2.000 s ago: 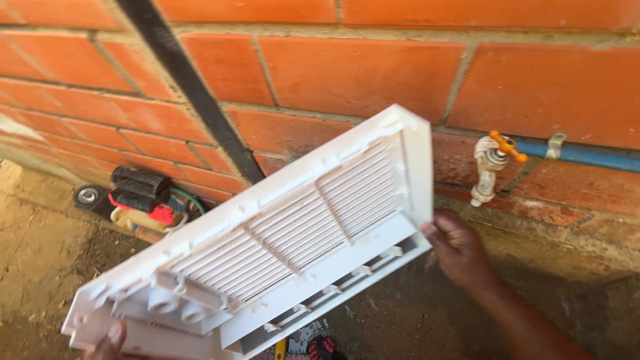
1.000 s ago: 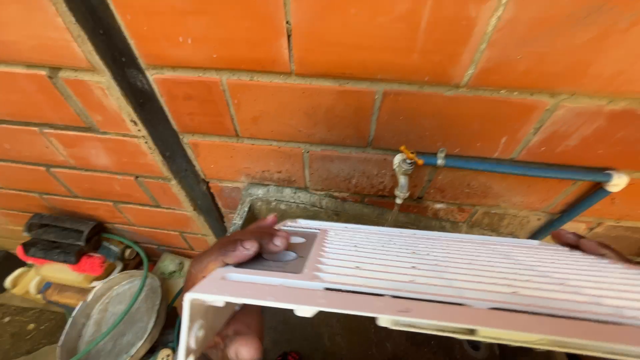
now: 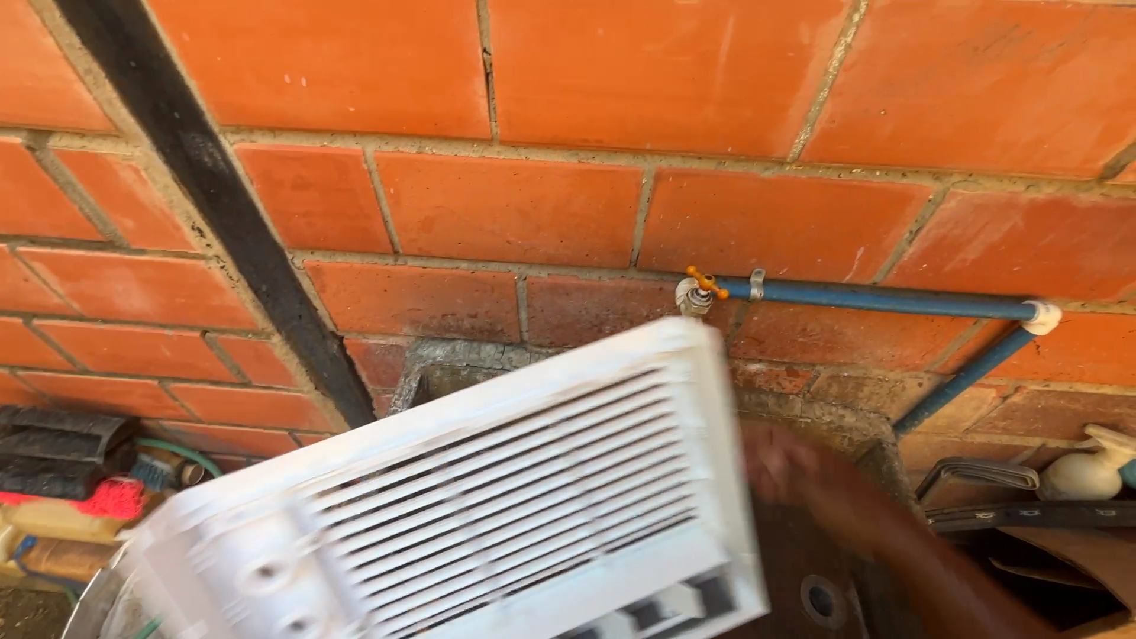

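A white plastic louvered front panel, like an air conditioner grille [image 3: 506, 497], is tilted over a concrete sink basin [image 3: 790, 408], with its ribbed inner side towards me. My right hand [image 3: 781, 466], blurred, is at the panel's right edge; its fingers are partly hidden behind the edge. My left hand is not in view. Just above the panel's upper right corner is a tap with an orange handle [image 3: 701, 288], its spout hidden by the panel.
A blue pipe [image 3: 879, 297] runs from the tap along the brick wall [image 3: 568, 80]. Lower left are a black plastic object [image 3: 62, 448], a red cloth [image 3: 115, 499] and a metal basin's rim [image 3: 84, 603]. At right stand a spray bottle [image 3: 1083, 470] and cardboard [image 3: 1065, 559].
The panel has turned over, from its outer slatted face to its inner side. My left hand, on the panel's left end one second ago, has gone out of view.
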